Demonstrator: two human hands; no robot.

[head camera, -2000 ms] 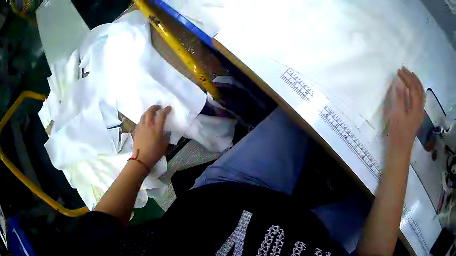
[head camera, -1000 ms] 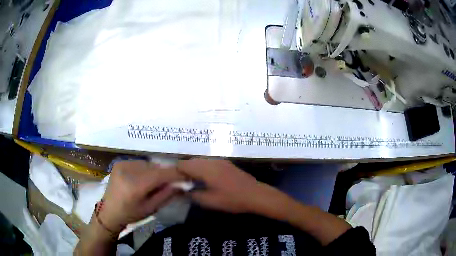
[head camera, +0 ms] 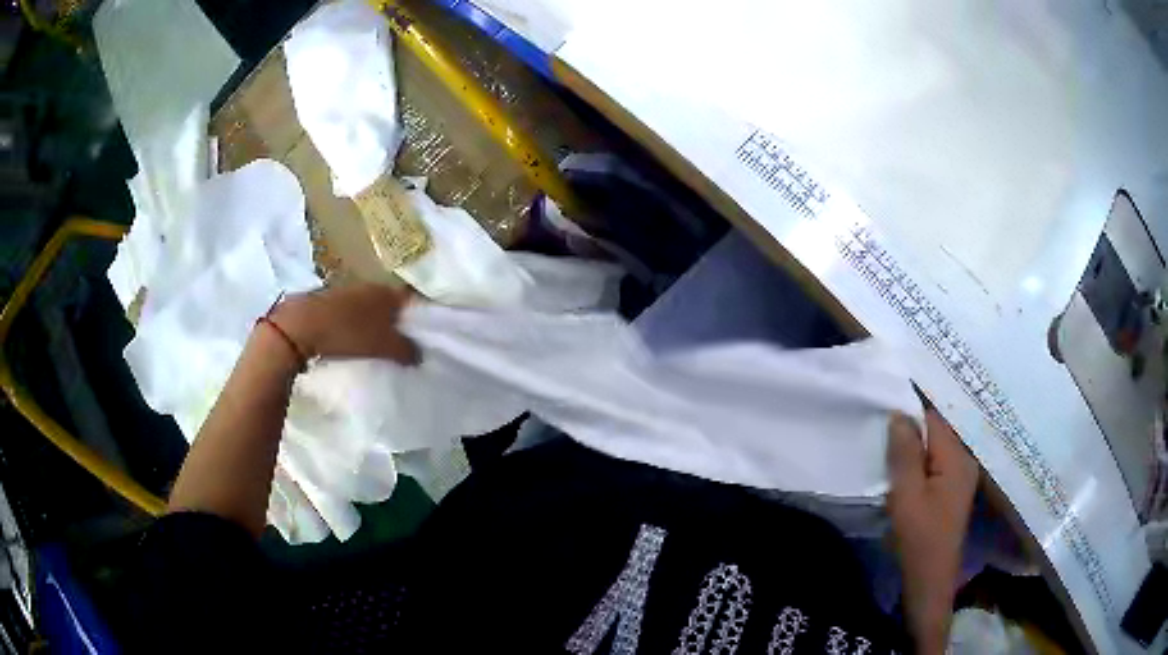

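A long white fabric piece [head camera: 717, 416] is stretched over my lap, below the table edge. My right hand [head camera: 929, 467] pinches its right end with thumb and fingers. My left hand [head camera: 348, 323] is at its left end, over the heaped white cloth [head camera: 237, 243]; its fingertips are partly hidden, and the cloth seems to run out from under them. A small tan tag [head camera: 393, 224] lies on white cloth just above my left hand.
The white machine table [head camera: 884, 154] with a printed ruler [head camera: 954, 339] curves along the right. The machine's bed plate [head camera: 1127, 333] and a black object [head camera: 1146, 604] are at the right rim. A yellow rail [head camera: 474, 102] crosses above the heap; another yellow rail [head camera: 77, 448] is at left.
My hands were together before my body a second ago; now they are far apart with a white piece stretched between them. The view has swung left to the heap, and the tag now shows.
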